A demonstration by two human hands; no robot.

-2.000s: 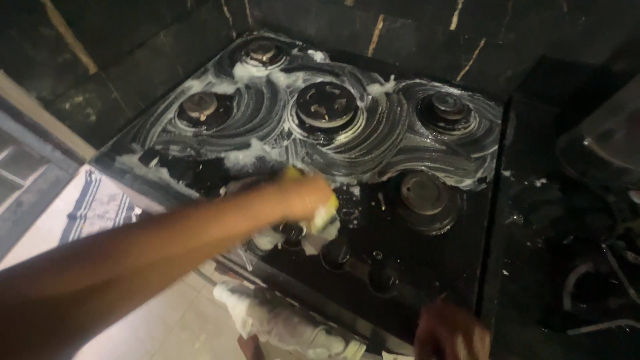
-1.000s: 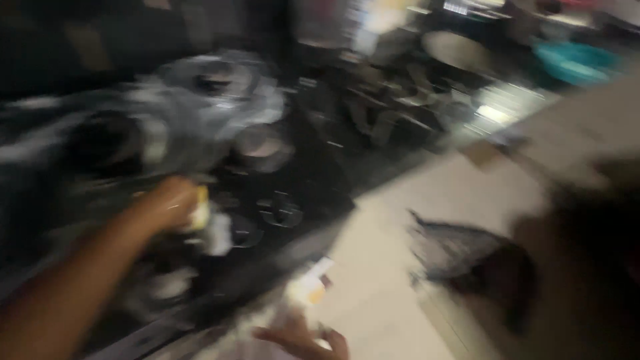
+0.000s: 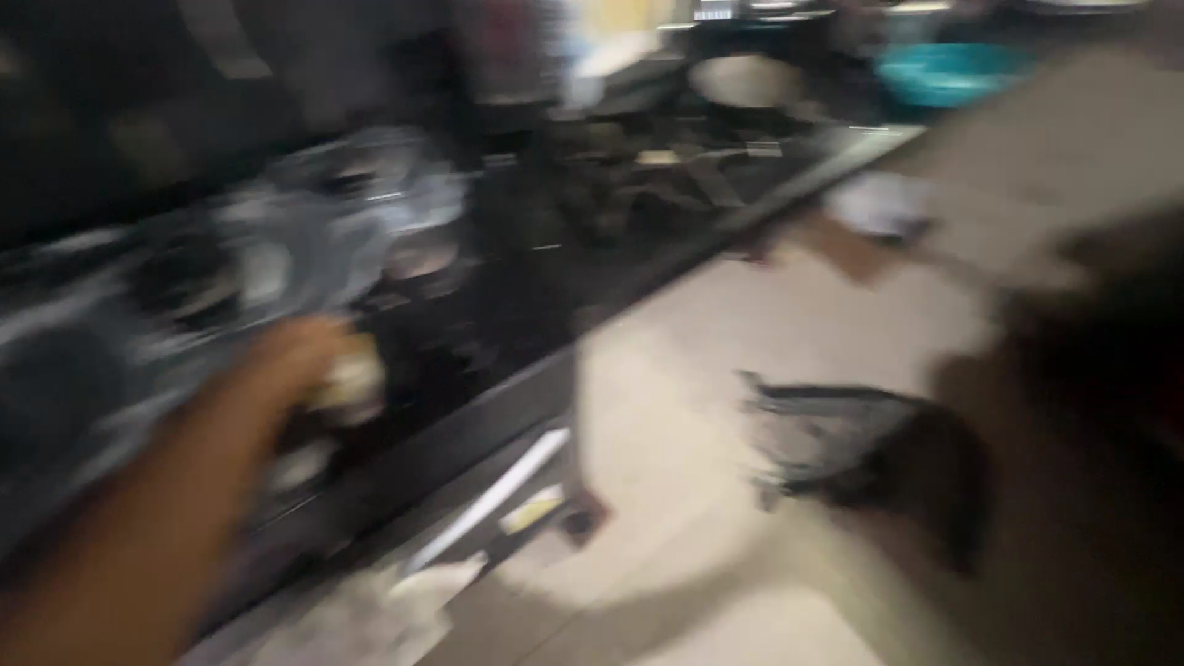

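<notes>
Everything is blurred by motion. My left hand (image 3: 310,356) reaches in from the lower left over a black gas hob (image 3: 444,342) and is closed on a yellow and whitish sponge (image 3: 353,377). White foam (image 3: 398,190) lies in swirls around the burners at the back and left of the hob. A burner (image 3: 421,254) shows just beyond the hand. My right hand is not in view.
Blurred items and a teal basin (image 3: 953,74) stand on the dark counter behind. A dark, bag-like object (image 3: 832,435) lies on the pale floor at right. A whitish cloth (image 3: 370,610) hangs near the hob's front edge.
The view has swung far to the right since the first frame. My left hand stays over the hob with the sponge. My right hand, low in both earlier frames, has left the view.
</notes>
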